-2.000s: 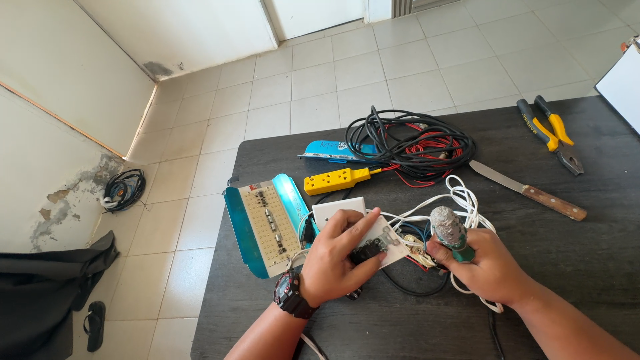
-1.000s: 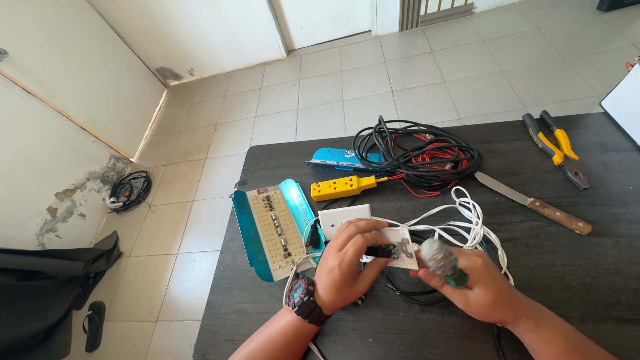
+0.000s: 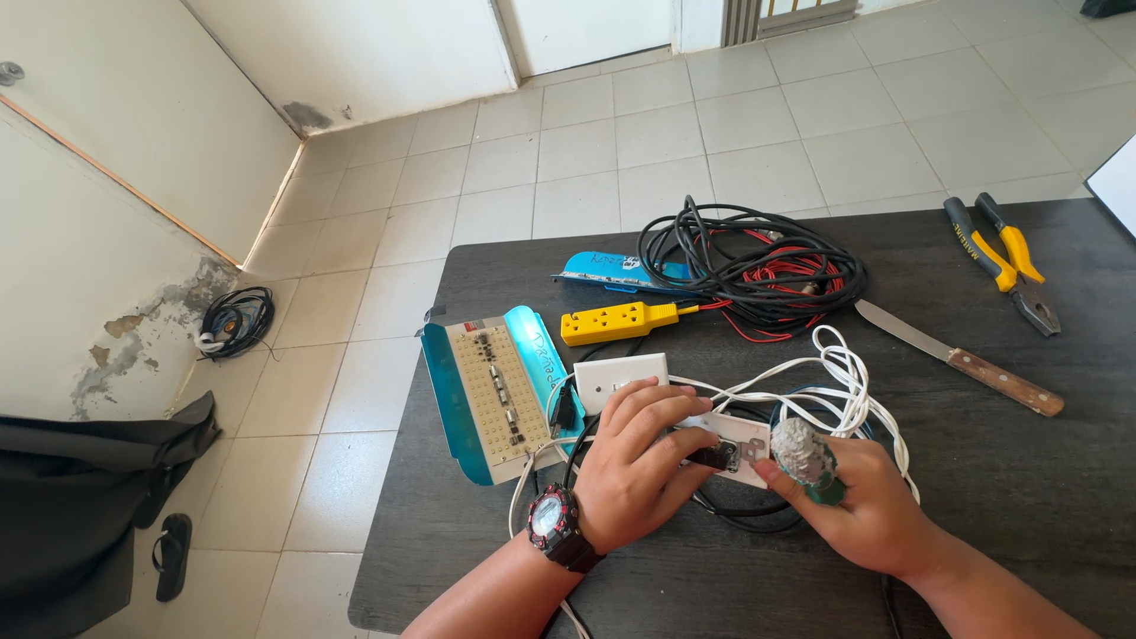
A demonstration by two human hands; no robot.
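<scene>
My left hand, with a watch on its wrist, grips a white wall plate that carries a black switch or socket part. In my right hand is a green-handled tool, its butt wrapped in silvery material and pointing up at the camera; its tip is hidden. The right thumb lies at the plate's right end. Just behind my left fingers sits another white wall plate. White cable loops behind my right hand, and black cable runs under both hands.
On the dark table lie a circuit board in a blue case, a yellow socket strip, coiled black and red cables, a blue cover, a wooden-handled knife and yellow-black combination pliers.
Over the two seconds my left hand has shifted its fingers on the wall plate. My right hand still holds the green-handled tool beside it. The view has moved slightly.
</scene>
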